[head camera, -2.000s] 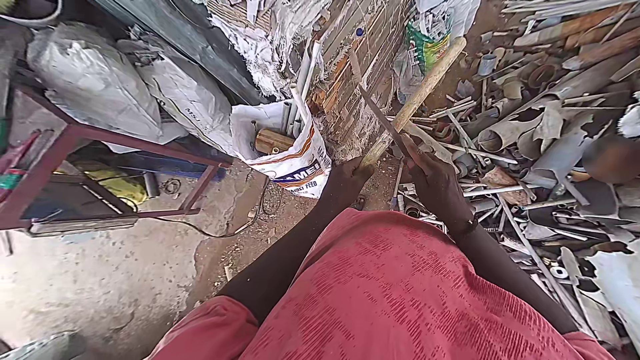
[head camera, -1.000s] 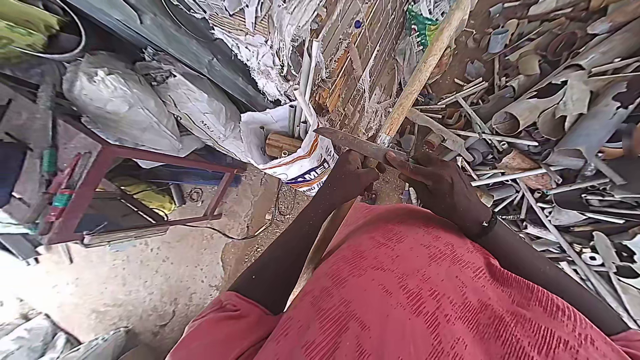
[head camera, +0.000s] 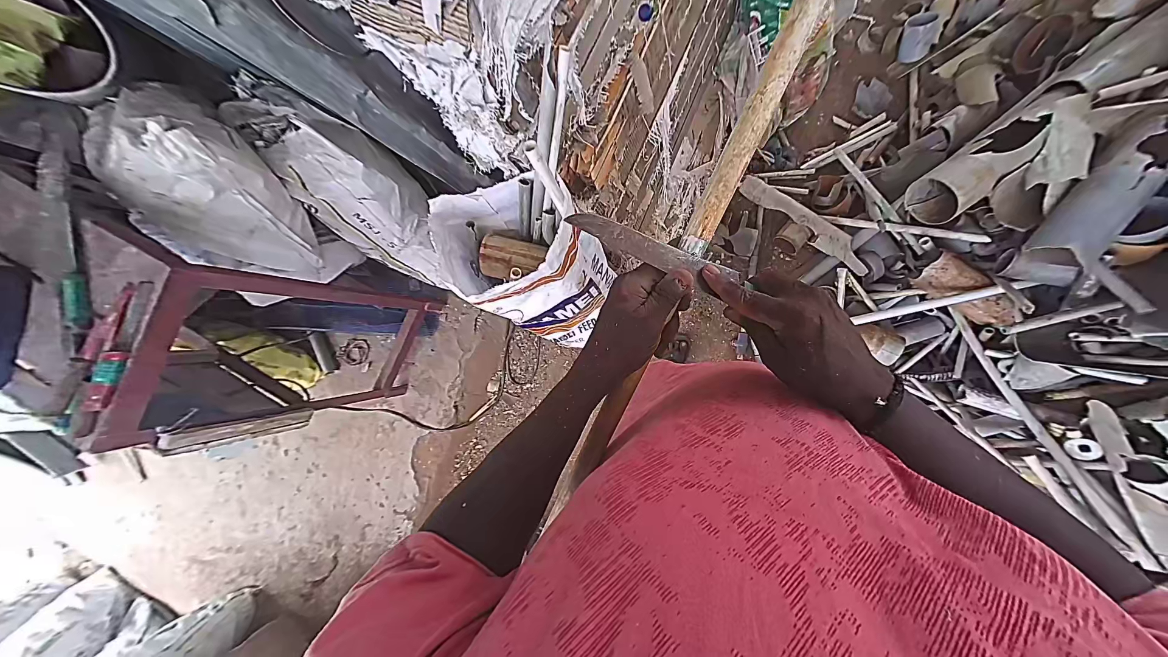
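Note:
A long wooden pole (head camera: 753, 132) runs from the top right down between my hands and on past my left side. My left hand (head camera: 639, 310) is closed around the pole just below a pale band on it. My right hand (head camera: 798, 333) grips the near end of a knife (head camera: 630, 245), its thumb or finger pressed on the metal. The blade lies across the pole, its tip pointing left over the open sack. The knife's handle is hidden in my right hand.
A white woven sack (head camera: 538, 297) holding pipes and a wooden piece stands ahead. Cut pipes and scraps (head camera: 985, 274) are heaped at right. A dark red metal frame (head camera: 274, 278), filled plastic sacks (head camera: 196, 173) and a cable (head camera: 456, 424) lie at left.
Two seconds ago the blade pointed up and away; it now lies across the pole. The pole's lower part now shows below my left hand. The view has shifted.

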